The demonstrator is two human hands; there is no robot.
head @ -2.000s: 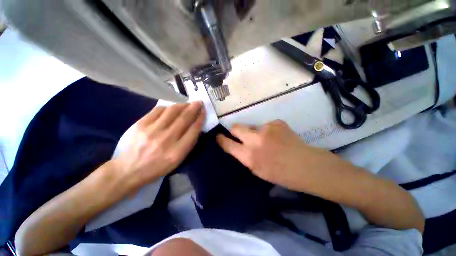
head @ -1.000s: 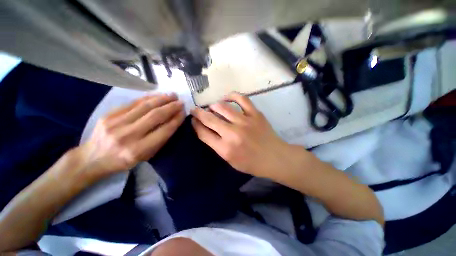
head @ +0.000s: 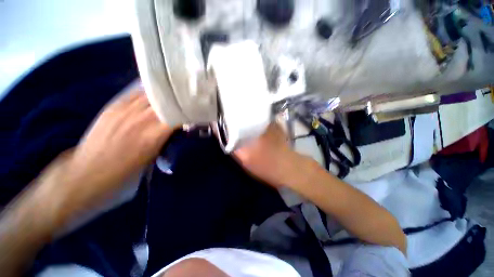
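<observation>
The navy fabric panel [head: 200, 205] hangs below the sewing machine head [head: 187, 65] and spreads to the left. A pale fabric edge [head: 122, 195] shows under my left forearm. My left hand [head: 122, 127] is blurred and lies over the cloth at the left of the head, its fingertips hidden behind it. My right hand [head: 265, 154] is below and right of the white lever-like part [head: 241, 92] on the head, which hides its fingers. The needle and presser foot are hidden. I cannot tell whether either hand grips the cloth.
Black shears [head: 336, 149] lie on the machine table [head: 374, 158], with a flat dark smartphone [head: 376, 128] to their right. White and navy sewn pieces [head: 417, 197] drape at the right, near red cloth [head: 466, 146]. Grey floor shows at the far right.
The view has shifted, so the machine head fills more of the centre and covers the needle area and my fingers. The shears and phone appear lower. My left hand sits higher and is blurred.
</observation>
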